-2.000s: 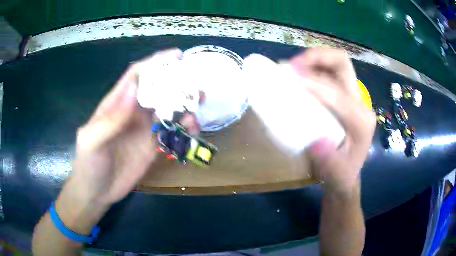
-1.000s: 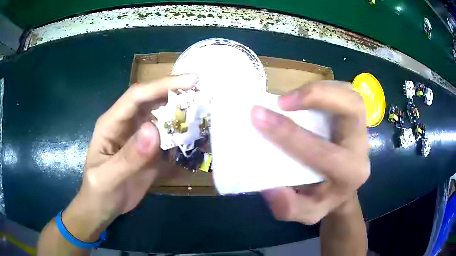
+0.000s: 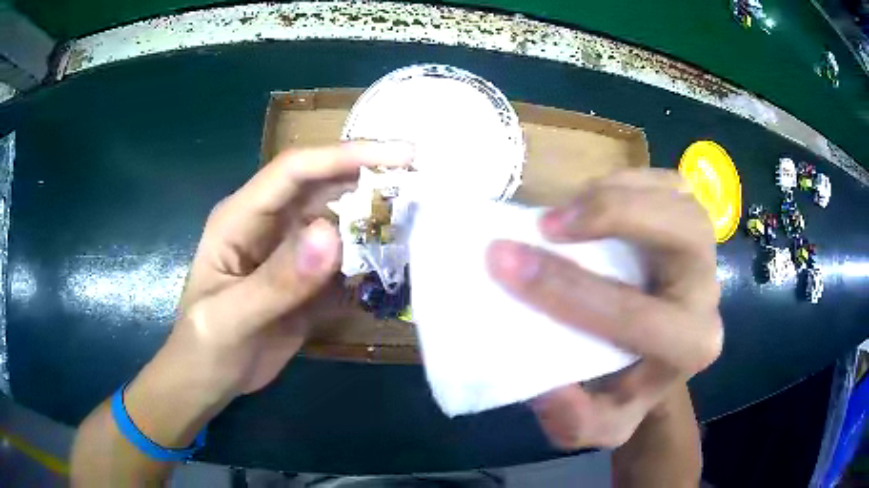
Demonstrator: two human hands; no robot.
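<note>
My left hand (image 3: 257, 262) holds a white plastic socket housing (image 3: 362, 253) between thumb and fingers, its open side with brass-coloured metal facing me. Part of a circuit board assembly (image 3: 383, 297) with dark and yellow parts hangs below it. My right hand (image 3: 619, 295) grips a plain white rounded-rectangular piece (image 3: 510, 334), fingers on its face and thumb below. Its left edge overlaps the housing's right side in view; whether they touch is unclear. A round tub with a bright white top (image 3: 443, 124) is behind both hands.
The tub sits in a shallow cardboard tray (image 3: 586, 143). A yellow disc (image 3: 711, 191) and several small assemblies (image 3: 789, 229) lie at right on the dark worktop (image 3: 124, 191). A worn pale rail (image 3: 381, 21) runs behind, with a green surface (image 3: 572, 14) and more assemblies beyond.
From two seconds ago, the white piece moved left and down to the housing, and the housing turned to show its brass metal. Since one second ago, both hands shifted slightly right in view.
</note>
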